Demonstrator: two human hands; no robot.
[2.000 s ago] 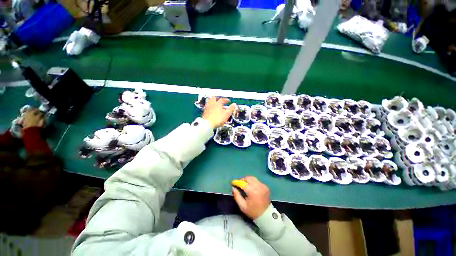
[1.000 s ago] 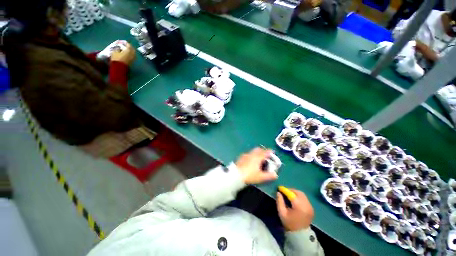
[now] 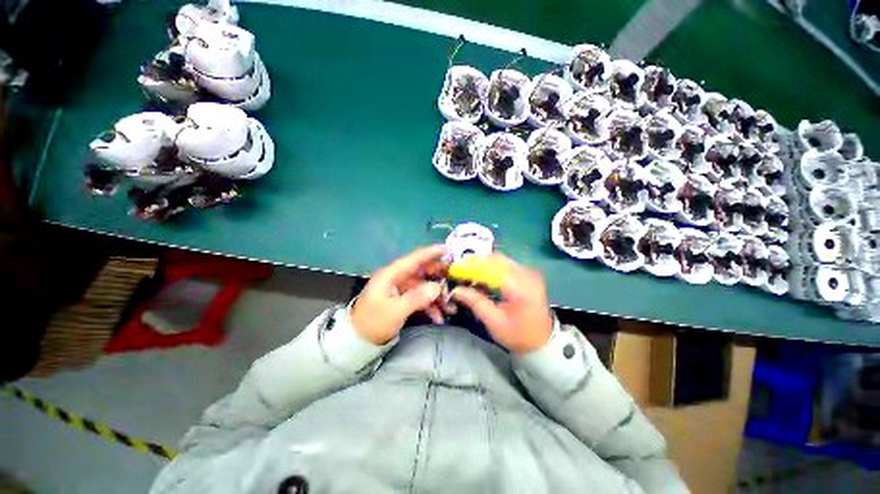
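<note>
A white shell [image 3: 471, 237] is at the bench's front edge, just beyond my fingertips. My left hand [image 3: 403, 291] is beside it with the fingers pinched on something small and dark at the shell's near side; I cannot tell what it is. My right hand [image 3: 507, 301] holds a yellow-handled tool [image 3: 480, 271] across the palm, its thumb and fingers meeting my left fingers. The tool's tip is hidden. Whether the shell rests on the bench or is held is unclear.
Rows of open white shells with dark insides [image 3: 622, 183] stand to the right, plain white covers [image 3: 832, 241] beyond them. White units with dangling wires [image 3: 220, 140] lie in a loose pile at the left. The green bench [image 3: 338, 125] has a white back line.
My left hand, which held a white unit apart from my right hand, has come together with it in front of my body. The view has turned down and towards the bench.
</note>
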